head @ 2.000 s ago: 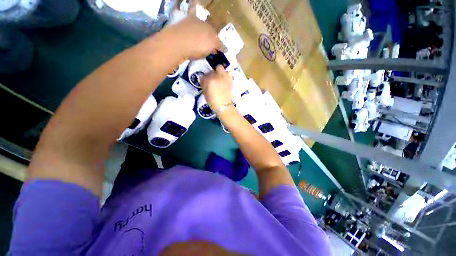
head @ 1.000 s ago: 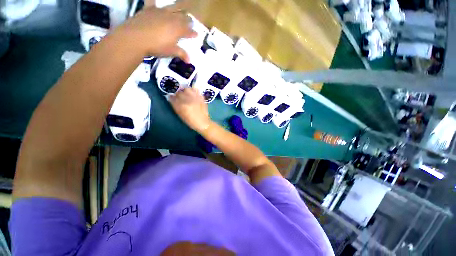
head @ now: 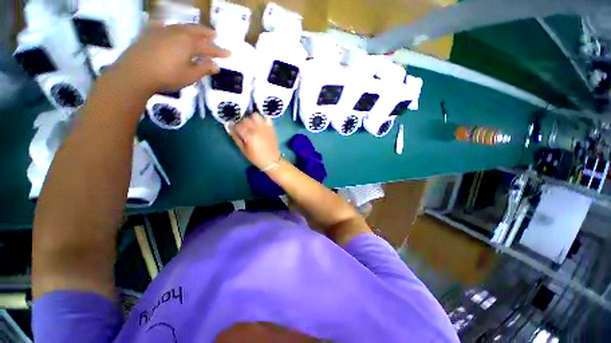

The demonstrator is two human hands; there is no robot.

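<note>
White dome cameras stand in a row on the green bench. My left hand (head: 177, 57) is over the camera (head: 167, 110) at the row's left part, its fingertips at the upper side of the camera (head: 226, 84) to its right. My right hand (head: 254, 139) is at the round lower end of that second camera, fingertips against or just below it. Whether either hand grips is unclear. More cameras (head: 276, 77) continue to the right. A crumpled dark blue-purple cloth (head: 308, 161) lies beside my right wrist.
More white cameras (head: 50, 60) are at the far left, and one lies near the front edge (head: 142, 175). Brown cardboard (head: 348, 20) is along the back. A small light tool (head: 400, 139), a thin dark tool (head: 444, 112) and an orange-brown bottle (head: 479, 134) are at the right.
The view has turned and shifted, showing the row more squarely. The cameras by my hands now stand side by side. My left hand has moved off the camera that it covered.
</note>
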